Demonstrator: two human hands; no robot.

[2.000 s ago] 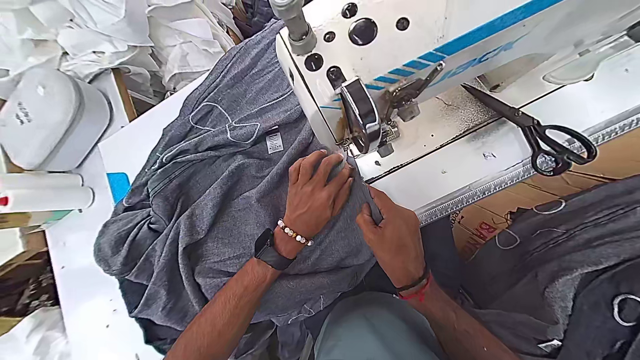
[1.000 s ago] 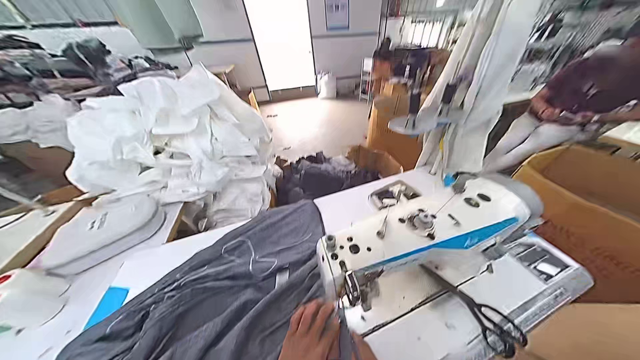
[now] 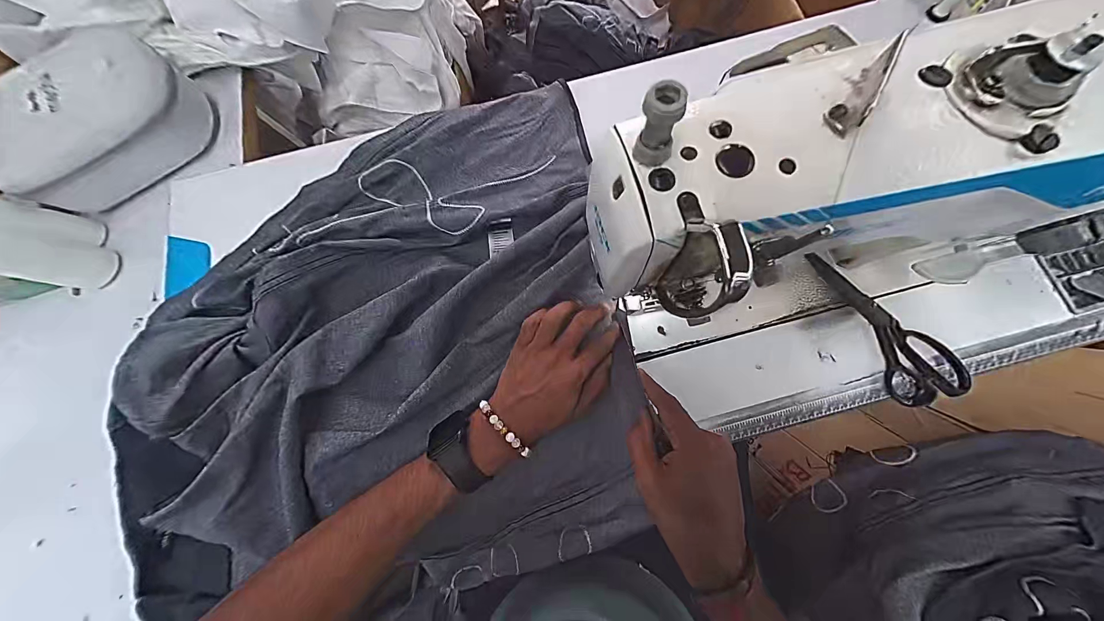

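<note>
A dark grey knit garment with a small label and a loose white cord lies spread over the sewing table. My left hand rests on it, fingers bent, fingertips beside the presser foot of a white industrial sewing machine. Lower right of it, my right hand pinches the garment's edge between thumb and fingers; a small dark thing shows in its grip, too unclear to name. The needle is hidden behind the finger guard.
Black-handled scissors lie on the machine bed, right of the presser foot. A measuring tape runs along the table's front edge. Thread cones and a whitish lidded case stand at left. More grey garments lie at lower right, white cloth behind.
The view swung up to the room and has come back down to the table. Both hands are still at the garment's edge by the presser foot.
</note>
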